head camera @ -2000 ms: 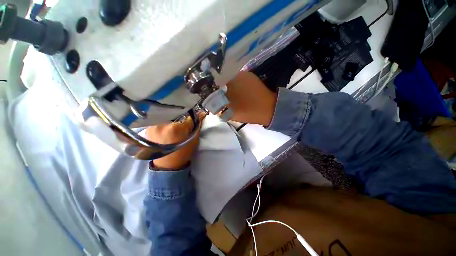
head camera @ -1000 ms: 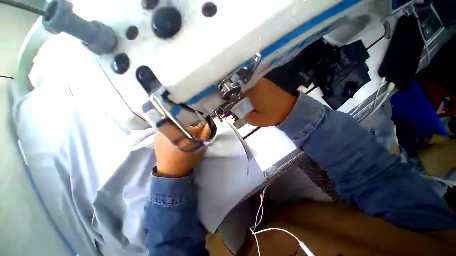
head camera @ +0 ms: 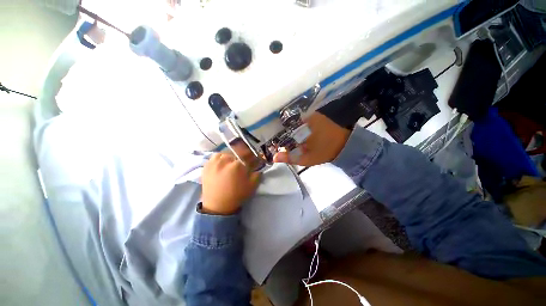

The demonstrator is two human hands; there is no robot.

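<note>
The pale grey-blue garment piece (head camera: 269, 224) spreads left of the needle and hangs over the table's front edge. My left hand (head camera: 228, 181) lies on the cloth just left of the needle area, fingers bent at its edge. My right hand (head camera: 320, 141) is right of the needle, its fingertips at the narrow cloth edge by the presser foot (head camera: 281, 147). Both hands hold the cloth there. The shiny thread take-up guard (head camera: 239, 141) partly covers my left fingertips. The needle point cannot be made out.
The white machine head (head camera: 299, 54) fills the upper middle. Dark fabric pieces (head camera: 410, 104) lie under its arm. A black phone (head camera: 477, 80) with a white cable is at the right table edge, above a blue bin (head camera: 503, 143). A white earphone cord (head camera: 314, 266) hangs over the brown apron.
The view has shifted, so the machine head sits further right and lower. My left fingers show more clearly beside the guard. A right fingertip now shows at the presser foot.
</note>
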